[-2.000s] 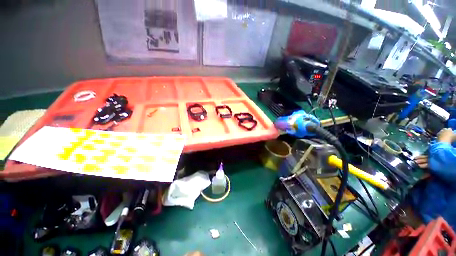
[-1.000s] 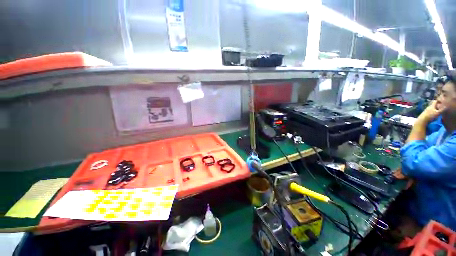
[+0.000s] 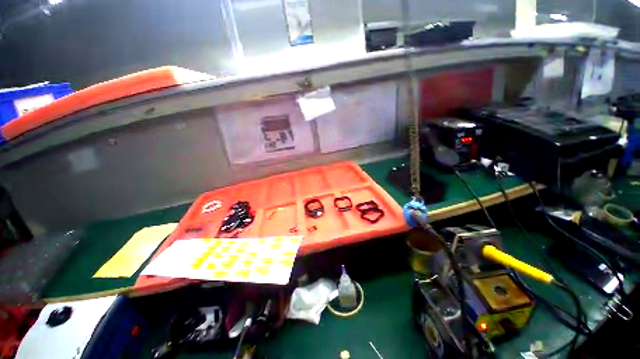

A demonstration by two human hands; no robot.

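Note:
Neither of my hands is in the picture. The orange-red parts tray [image 3: 358,180] lies propped in front of me. A white sheet with rows of yellow stickers [image 3: 228,258] lies over its near edge. A tangled pile of small black parts [image 3: 237,218] and a white ring part [image 3: 211,206] are at the tray's left. Black frames [image 3: 314,207] lie at its right. A dispensing bottle [image 3: 347,289] stands inside a tan ring [image 3: 360,303] beside a crumpled white cloth [image 3: 309,300].
At right are a blue hot air handle [image 3: 415,212] hanging near the tray, a yellow-handled soldering iron [image 3: 518,263], a black square fan [image 3: 436,319] and a hot air station [image 3: 456,141]. Dark tools and parts [image 3: 254,317] lie below the tray. A shelf [image 3: 281,85] runs above.
The view has tilted up, then turned left, so the shelf now shows and the other person has left the picture. A sliver of skin at the bottom edge two seconds ago is gone.

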